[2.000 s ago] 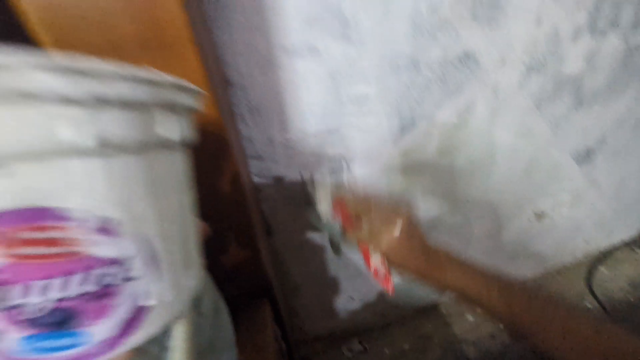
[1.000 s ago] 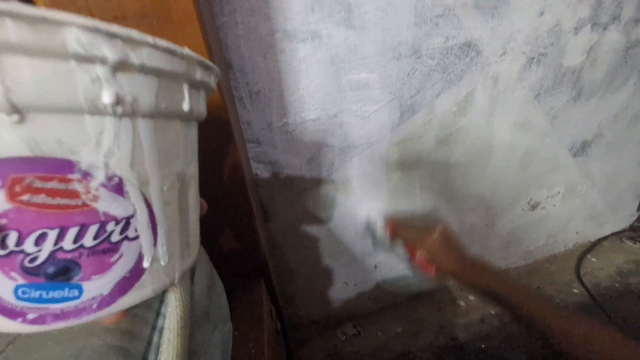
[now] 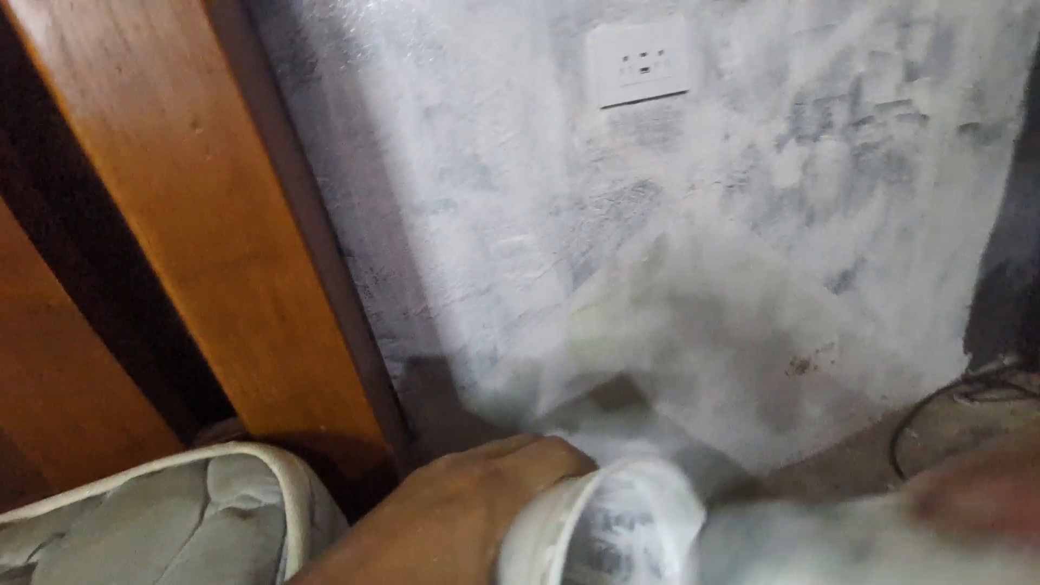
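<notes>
My left hand (image 3: 471, 508) grips a white plastic tub (image 3: 540, 528) at the bottom centre. The tub is tilted, and white paint coats its inside (image 3: 630, 520). Close to the camera at the lower right, my right hand (image 3: 975, 491) is a reddish-brown blur at one end of a blurred whitish paintbrush (image 3: 804, 540) beside the tub's mouth. Most of its fingers are hidden or smeared. Behind both hands stands a wall (image 3: 504, 219) with streaky white paint over grey.
A white wall socket (image 3: 642, 65) sits high on the wall. An orange-brown wooden post (image 3: 219, 211) leans across the left, above a grey quilted mattress (image 3: 154, 520) with pale piping. A dark cable (image 3: 898, 439) curls over the floor (image 3: 853, 455) at right.
The tub has moved from the left side to the bottom centre and now shows its inside. My right hand has left the lower wall with the brush and come near the tub. The view has shifted.
</notes>
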